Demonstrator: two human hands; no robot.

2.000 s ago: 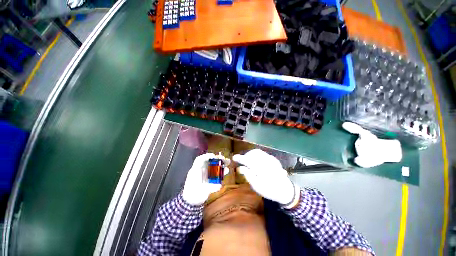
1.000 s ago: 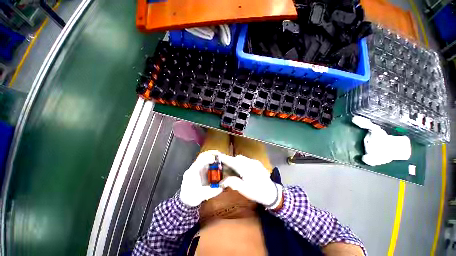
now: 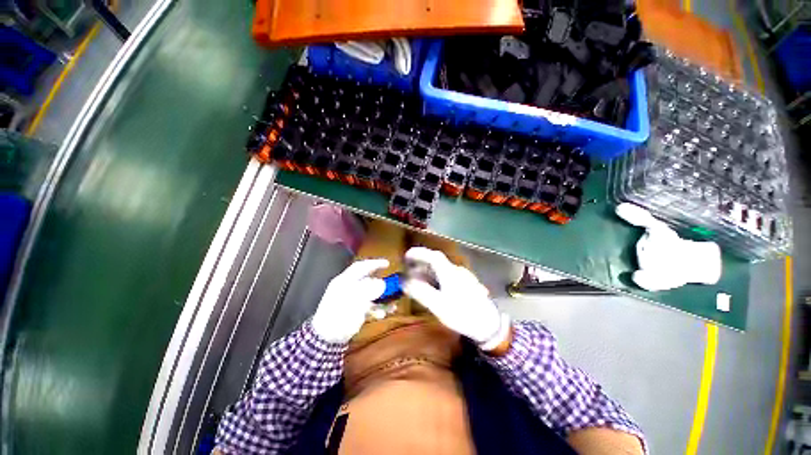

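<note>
My gloved left hand (image 3: 349, 299) holds a small unit (image 3: 390, 286) over my lap; its blue side shows between the fingers. My gloved right hand (image 3: 452, 293) is at the unit's right side, its fingers around a dark part that is blurred. The fingers hide most of the unit, and no orange shows on it. Rows of black units with orange lower edges (image 3: 391, 160) stand on the green bench in front of me, with two columns sticking out toward me.
An orange board (image 3: 391, 19) lies over a small blue bin (image 3: 360, 69) with pale items. A large blue bin (image 3: 542, 120) holds black parts. Clear blister trays (image 3: 702, 151) and a spare white glove (image 3: 678, 258) are at right. A green conveyor (image 3: 133, 204) runs at left.
The held unit has turned, so its blue side shows instead of the orange one. My hands have shifted up slightly, and a dark part now shows at my right fingers.
</note>
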